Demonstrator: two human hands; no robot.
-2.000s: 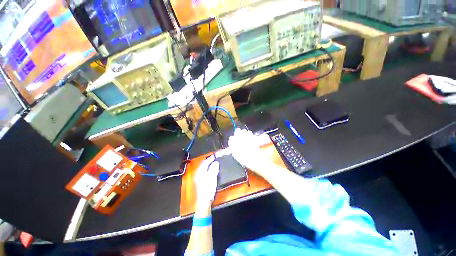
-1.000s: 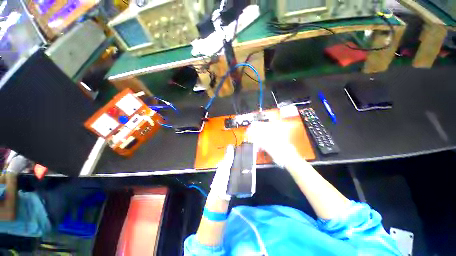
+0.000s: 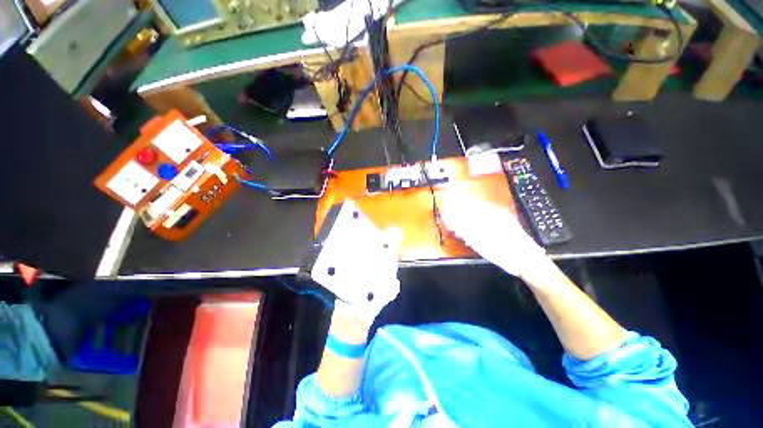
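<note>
My left hand (image 3: 368, 301), in a white glove with a blue band at the wrist, holds a set-top box (image 3: 355, 251) with its pale underside and dark corner feet turned up, over the fixture's front left edge. My right hand (image 3: 485, 230), also white-gloved, is over the right part of the orange-brown test fixture (image 3: 410, 230). A thin dark lead runs down beside its fingers; whether it grips the lead is unclear. The connector block (image 3: 407, 177) along the fixture's far edge has no box against it.
The remote control (image 3: 537, 201) and blue pen (image 3: 554, 160) lie right of the fixture. Black boxes lie at right (image 3: 623, 140), behind (image 3: 488, 129) and left (image 3: 299, 174). An orange-red electrical test box (image 3: 171, 175) stands left. A blue cable (image 3: 437, 109) loops behind. A red-lined tray (image 3: 219, 359) is below.
The box has come away from the fixture's connectors toward me and been turned so its pale underside shows. My right hand has moved from the connectors toward the right. The view has tilted down.
</note>
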